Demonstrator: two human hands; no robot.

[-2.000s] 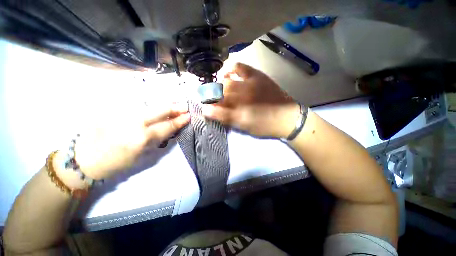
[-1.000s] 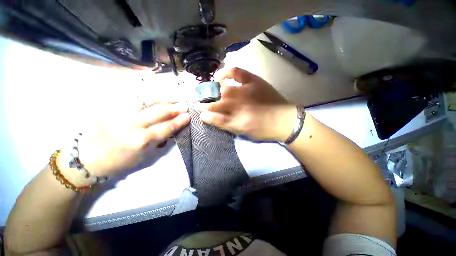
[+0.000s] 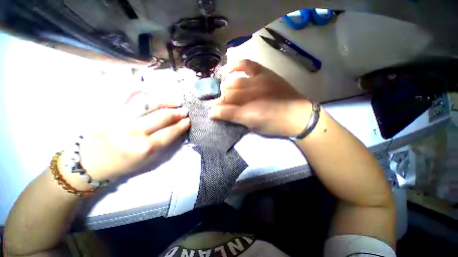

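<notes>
A dark grey patterned fabric piece runs from the needle area over the front edge of the white table, with its shaped edges overlapping. A pale strip hangs beside and under it at the table edge. My left hand lies with its fingertips on the fabric's left edge. My right hand holds the fabric's right side between its fingers, near the round grey-silver knob. The presser foot and needle are hidden by the knob, hands and glare.
The sewing machine head is above my hands. Dark blue thread snips and blue-handled scissors lie right of the needle. A dark object and a clear plastic-wrapped item are at the right. A marked ruler follows the front edge.
The fabric between my hands has shifted and folded; its lower part now shows a pointed right edge over a second layer. More of the pale strip shows. My right hand moved slightly right.
</notes>
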